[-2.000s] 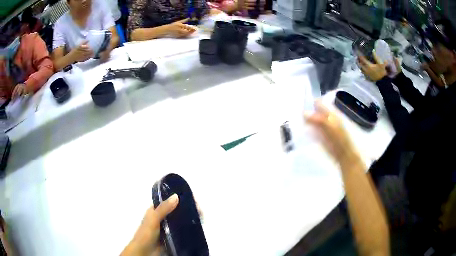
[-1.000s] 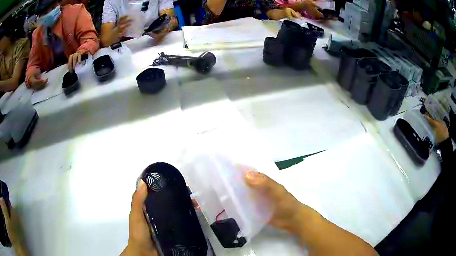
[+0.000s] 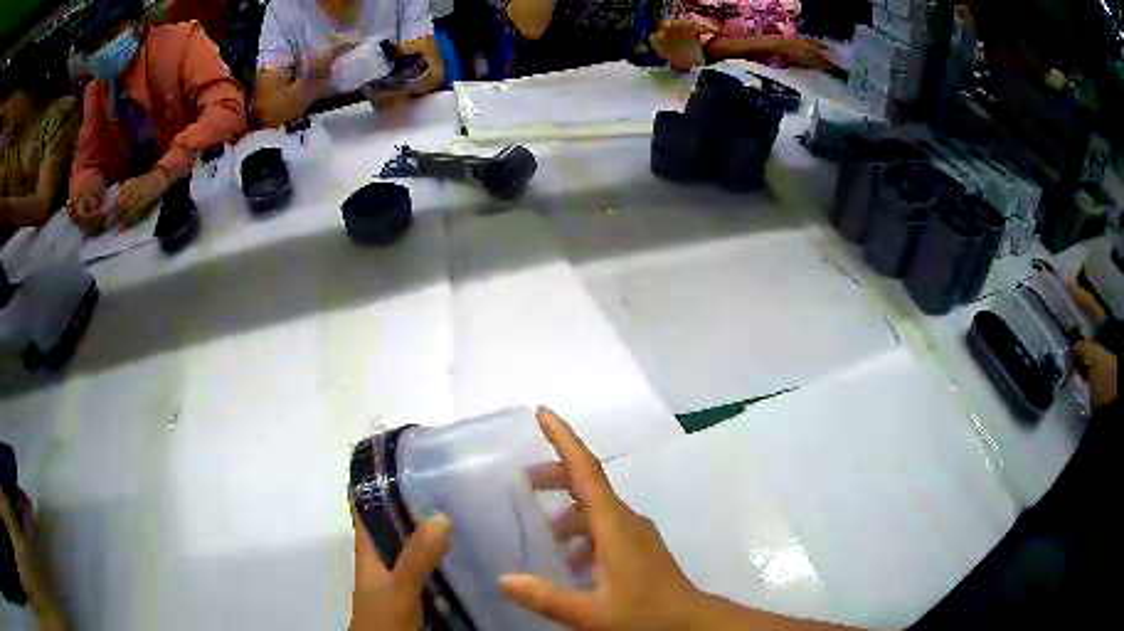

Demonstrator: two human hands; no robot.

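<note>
A black oval end cap (image 3: pixel 385 496) and a translucent housing (image 3: pixel 475 493) are together at the lower middle, above the white sheets. The cap is on the left, against the housing's open side. My left hand (image 3: pixel 397 569) holds the cap, with its thumb at the seam. My right hand (image 3: pixel 604 542) is around the housing's right side, fingers spread over it. Whether the two parts are fully joined cannot be told. The small black module is not visible.
A black cup (image 3: pixel 377 213) and a black handled piece (image 3: pixel 505 170) lie mid-table. Dark sleeves (image 3: pixel 906 222) stand at the right, more (image 3: pixel 727 130) at the far side. An oval part (image 3: pixel 1011 361) lies at right. People sit opposite; a neighbour's hand (image 3: pixel 1095 370) shows at right.
My right hand has brought the translucent housing against the black cap. The cap has turned so its grilled face points away to the left. The black module is now out of sight.
</note>
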